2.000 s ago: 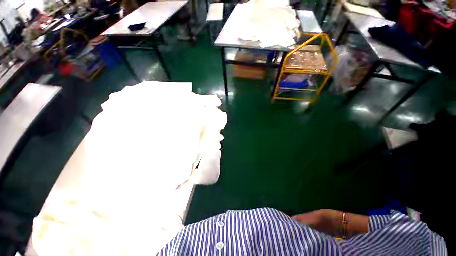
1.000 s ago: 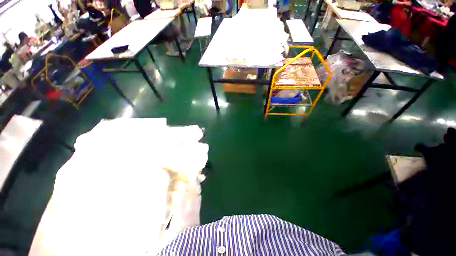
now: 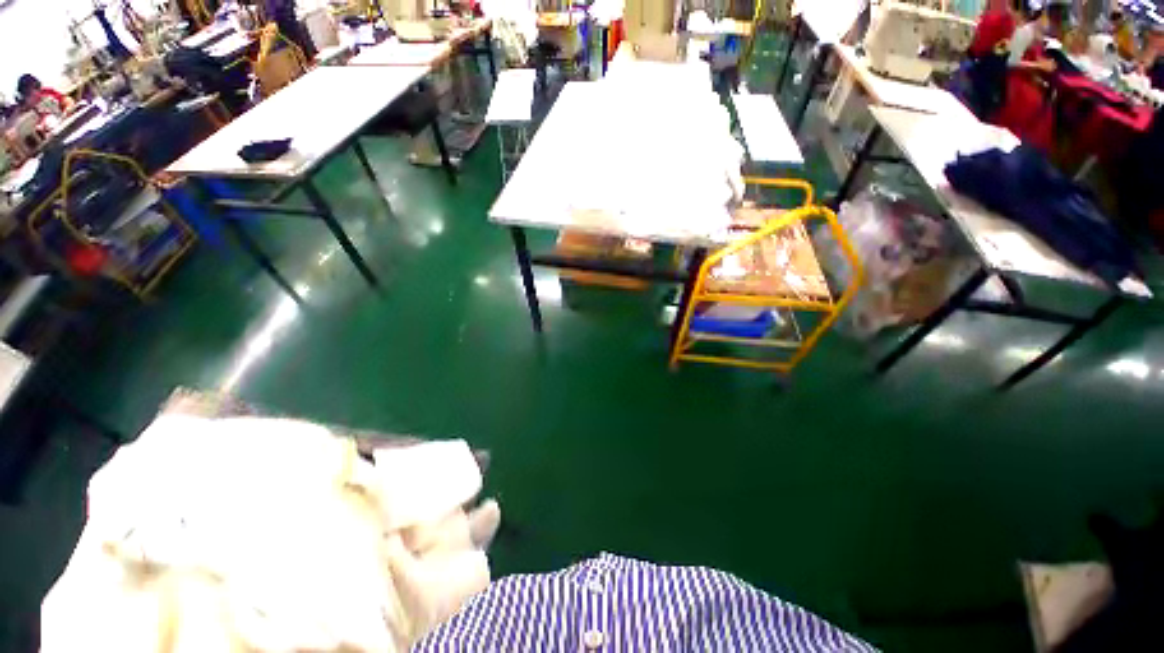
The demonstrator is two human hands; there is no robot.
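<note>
A big heap of cream garment pieces point(image 3: 255, 536) lies on a table at the lower left, close in front of me. Its soft folds hang over the right side, and a strip of the table's far edge shows behind it. The front of my striped shirt shows at the bottom centre. Neither of my hands is in the picture.
A yellow trolley point(image 3: 766, 296) stands beside a white table point(image 3: 511, 204) ahead with pale cloth on it. Navy garment pieces point(image 3: 1040, 204) lie on the right table. A left table point(image 3: 338, 109) holds a small dark item. Dark cloth or clothing shows at the lower right edge.
The cream heap has moved down and left in view, and the tables ahead show lower and more fully. A right-side hand or wrist with a bracelet, seen two seconds ago, is gone.
</note>
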